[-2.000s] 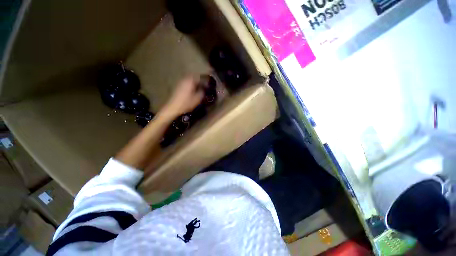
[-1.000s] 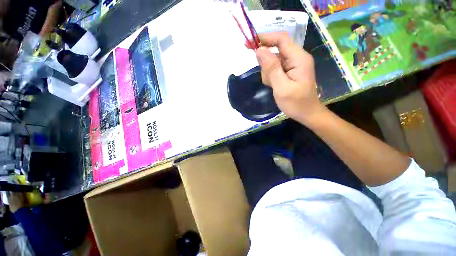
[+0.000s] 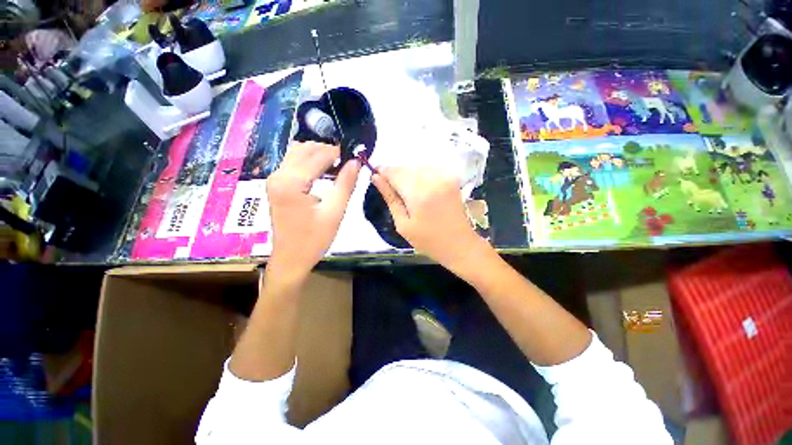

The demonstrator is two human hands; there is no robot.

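Note:
A black round housing (image 3: 358,109) stands open on the white sheet, with a silver-white cylinder (image 3: 320,122) inside. A thin dark wire with a pale tip rises above it. My left hand (image 3: 300,204) grips the housing's near rim, its thumb by a tiny white connector (image 3: 359,151). My right hand (image 3: 432,209) pinches the red lead wires (image 3: 368,163) at that connector; the fingertips of both hands nearly meet. A second black round part (image 3: 379,215) lies partly hidden under my right hand. The exact grip on the connector is too small to tell.
White units with black faces (image 3: 181,83) stand at the back left; another (image 3: 764,67) stands at the far right. Pink packaging (image 3: 217,187) lies left, a unicorn-and-horse picture sheet (image 3: 599,187) right. A clear bag (image 3: 466,152) is beside my right hand. Below are an open carton (image 3: 181,273) and red crate (image 3: 738,326).
My left hand has come from inside the carton up to the bench and now holds the housing. My right hand has brought the red wires down to it. The view has swung to the bench.

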